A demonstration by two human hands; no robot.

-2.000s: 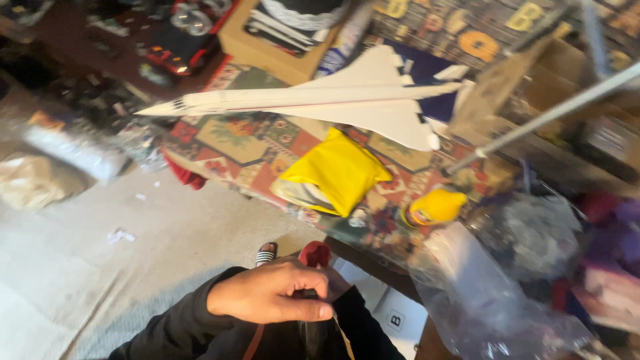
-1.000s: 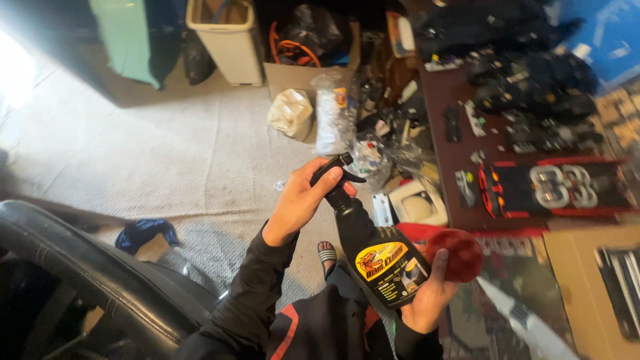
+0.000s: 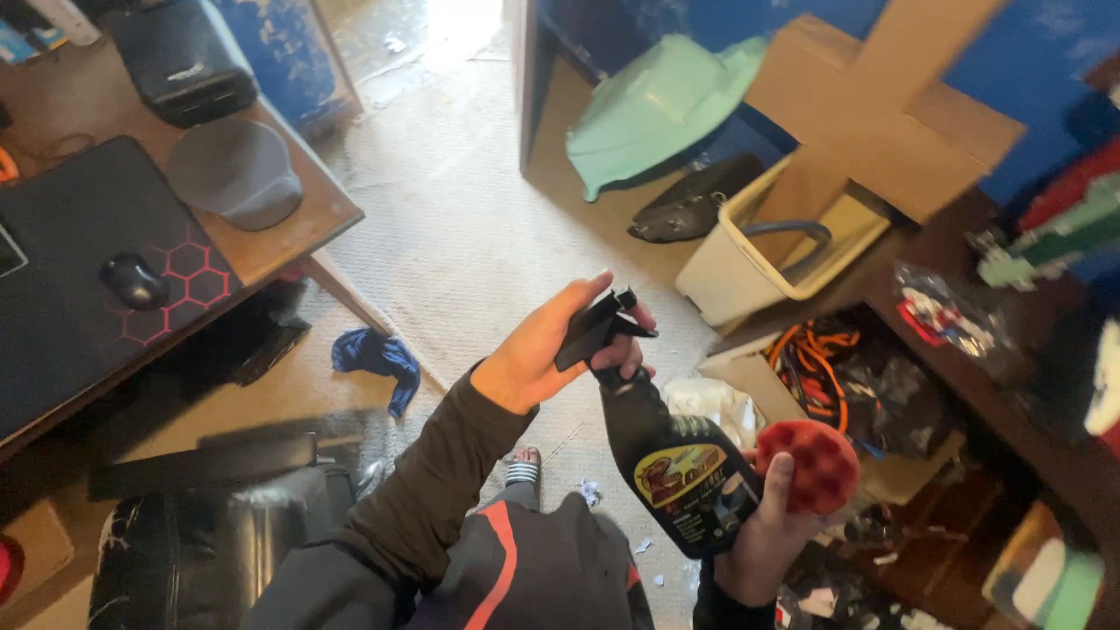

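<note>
My left hand is closed around the black trigger spray head of a black spray bottle, its fingers by the trigger and neck. The bottle tilts, with its spray head up and to the left and its labelled front toward me. At its lower right, my right hand supports the base and also holds a round red foam pad with a dimpled face, the thumb pressed on the pad's edge.
On the left, a wooden desk bears a mouse pad and black mouse. A cream bin with cardboard stands at right, beside a box of orange cable. A black chair is lower left; blue cloth lies on the floor.
The view has swung well away from the cluttered table. Both hands stay on the bottle, and the red pad remains in my right hand as one second ago.
</note>
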